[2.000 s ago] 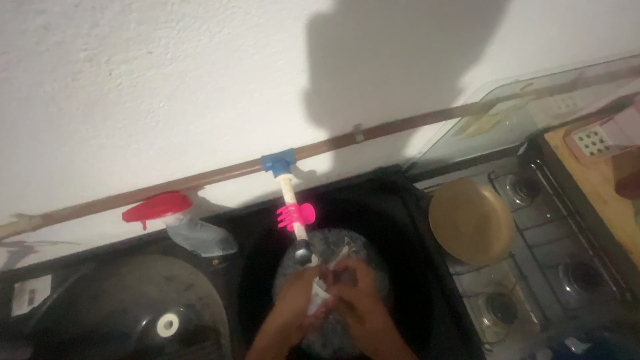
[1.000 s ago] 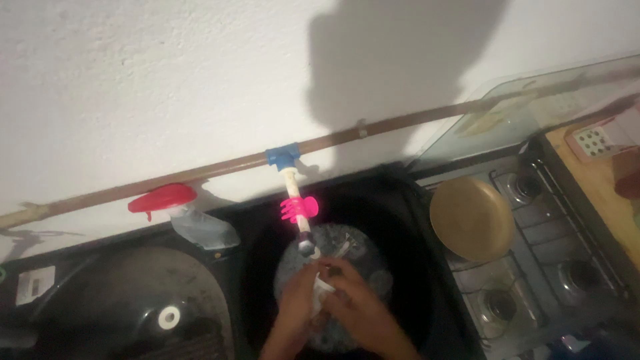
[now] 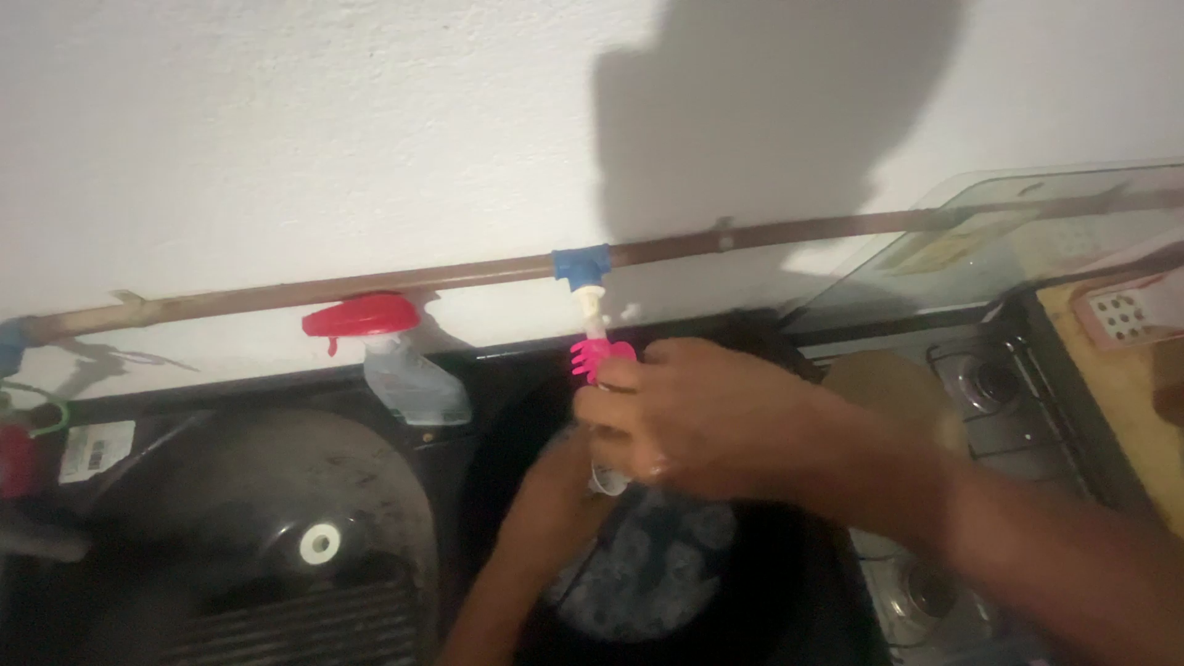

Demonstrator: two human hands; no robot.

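My right hand [image 3: 684,416] is up at the faucet, its fingers curled over the spout just below the pink clip-like handle [image 3: 597,359]. Under it, partly covered by the right hand, my left hand [image 3: 560,490] is near a small clear or whitish item [image 3: 609,478], which looks like a cup rim; which hand holds it I cannot tell. A white pipe stub [image 3: 590,305] joins the faucet to a blue pipe tee [image 3: 582,266]. Below both hands, soapy water [image 3: 643,573] with foam lies in the dark basin.
A spray bottle [image 3: 416,379] with a red head stands behind the sinks. To the left is a black sink bowl [image 3: 231,518] with a white drain [image 3: 320,544]. On the right are a gas stove [image 3: 999,444], a round tan lid or pan [image 3: 893,384] and a wooden board [image 3: 1101,370].
My right hand has risen from low over the basin to the faucet, now covering its lower part. My left hand is now partly hidden beneath it.
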